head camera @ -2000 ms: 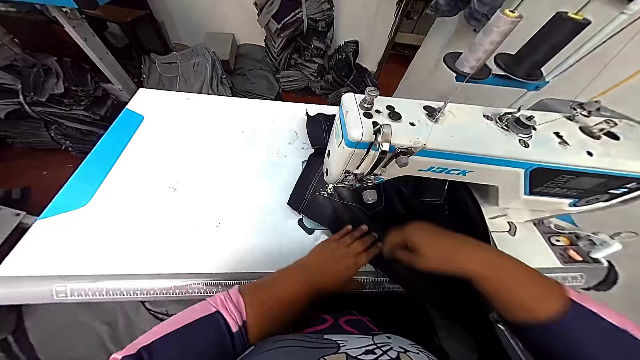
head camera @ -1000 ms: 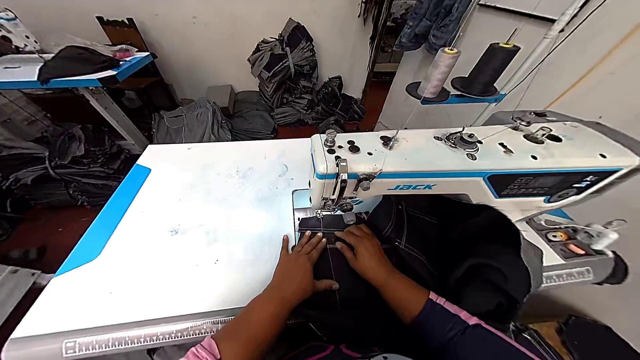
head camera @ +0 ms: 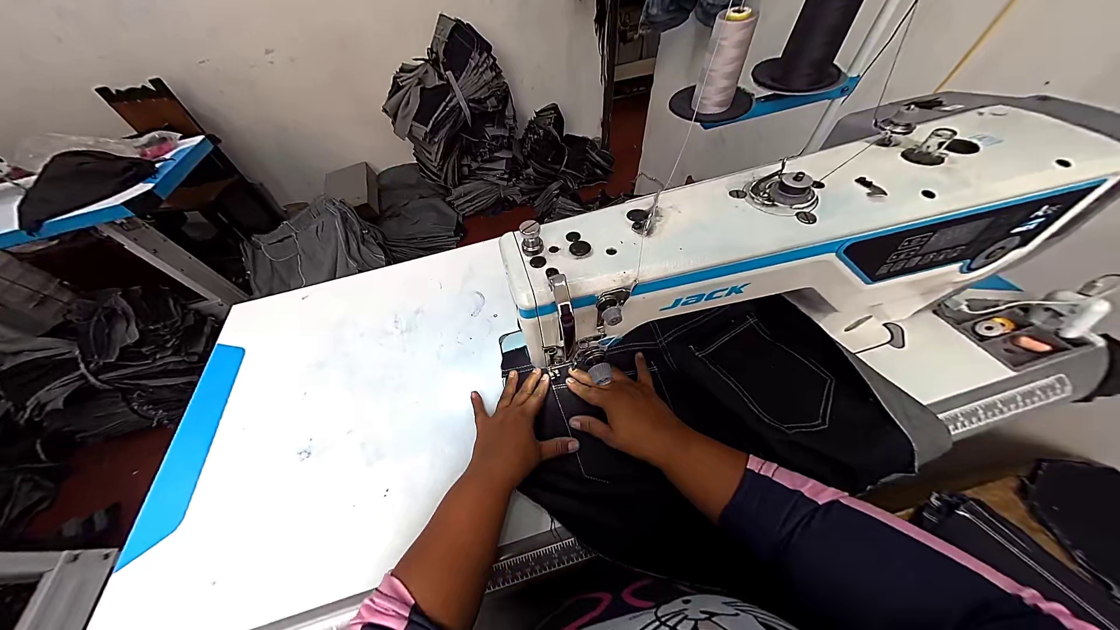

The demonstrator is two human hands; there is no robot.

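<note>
Black denim trousers [head camera: 752,394] with pale stitching and a pocket outline lie under the head of a white Jack sewing machine [head camera: 700,271]. Their waist edge is at the presser foot [head camera: 555,371]. My left hand [head camera: 516,433] rests flat on the fabric just left of the foot, fingers spread, thumb toward the right. To the right of the foot, my right hand [head camera: 630,416] presses on the same cloth with its fingers apart. Neither hand is closed around anything. The needle tip is too small to make out.
Thread cones [head camera: 724,61] stand behind the machine. A tray with bobbins [head camera: 1006,332] is at the right. Bundled denim pieces [head camera: 455,114] lie beyond the white table [head camera: 367,437]; another table [head camera: 171,175] stands back left. More dark garments [head camera: 989,551] are at lower right.
My right hand, blurred above the cloth two seconds ago, now lies on it. Both hands have come up to the presser foot. The trousers are spread flatter, with the pocket showing. The view has shifted.
</note>
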